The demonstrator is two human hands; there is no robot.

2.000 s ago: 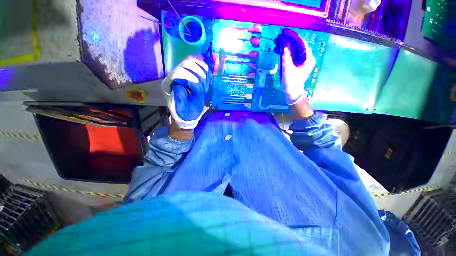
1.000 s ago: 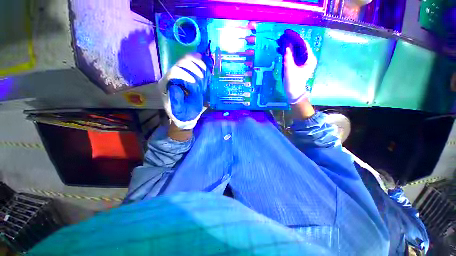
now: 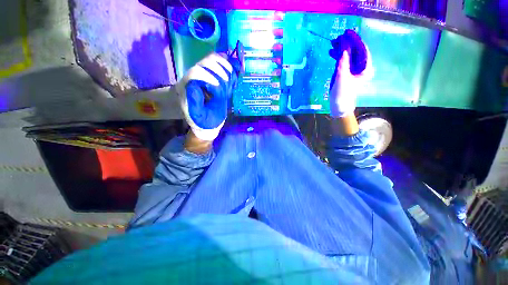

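Observation:
A teal-blue circuit board (image 3: 298, 78) with parallel bars and pink-red ends lies on the glossy green surface in front of me. My left hand (image 3: 206, 100), in a white glove with blue areas, is closed at the board's left edge. A small dark pointed tool (image 3: 237, 54), perhaps tweezers or cutters, sticks up from it. My right hand (image 3: 348, 75), gloved, is over the board's right part. It is closed on a dark handle whose thin tip (image 3: 320, 35) points left, perhaps a soldering iron. The fingers' exact grip is blurred.
A blue ring (image 3: 203, 24), perhaps a spool, lies left of the board. A pale panel (image 3: 120, 47) stands further left. A black bin (image 3: 83, 181) with red contents is at lower left. A round pale object (image 3: 375, 134) is below my right wrist. Blue fabric shows blurred at lower right.
My right hand has moved right, away from the bars, and the thin tip now shows clear of it. My left hand is nearly unchanged. The view has shifted slightly.

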